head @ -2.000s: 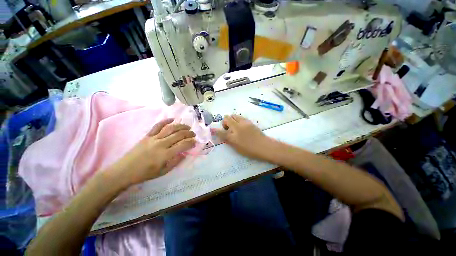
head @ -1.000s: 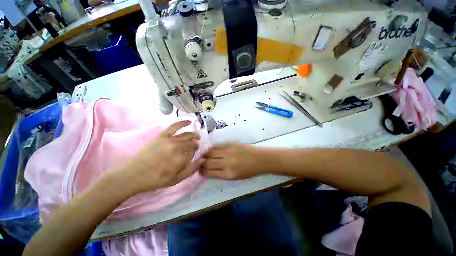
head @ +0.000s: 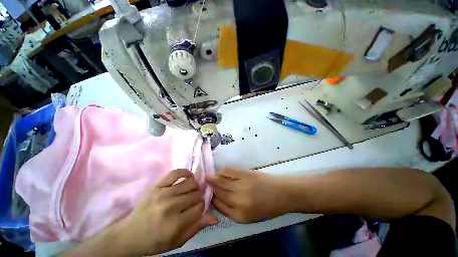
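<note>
The pale-pink garment body [head: 115, 155] lies on the machine table left of the needle, a raised seam curving along its left part. Its right edge, with a narrow folded strip, runs from under the presser foot [head: 207, 134] towards me. My left hand [head: 173, 211] grips this edge from the left with bent fingers. My right hand [head: 241, 195] pinches the same edge from the right, close beside my left hand. The fabric between the fingertips is partly hidden.
The sewing machine head [head: 145, 65] stands in front. Blue-handled snips [head: 292, 123] and tweezers [head: 326, 123] lie on the bed. Black-handled scissors [head: 433, 145] and a pink bundle [head: 448, 123] are at the right end. A blue crate [head: 20, 170] stands left of the table.
Both hands have moved from beside the needle towards me along the garment's edge. The view has come closer to the machine. The garment's edge now stretches straight between foot and fingers.
</note>
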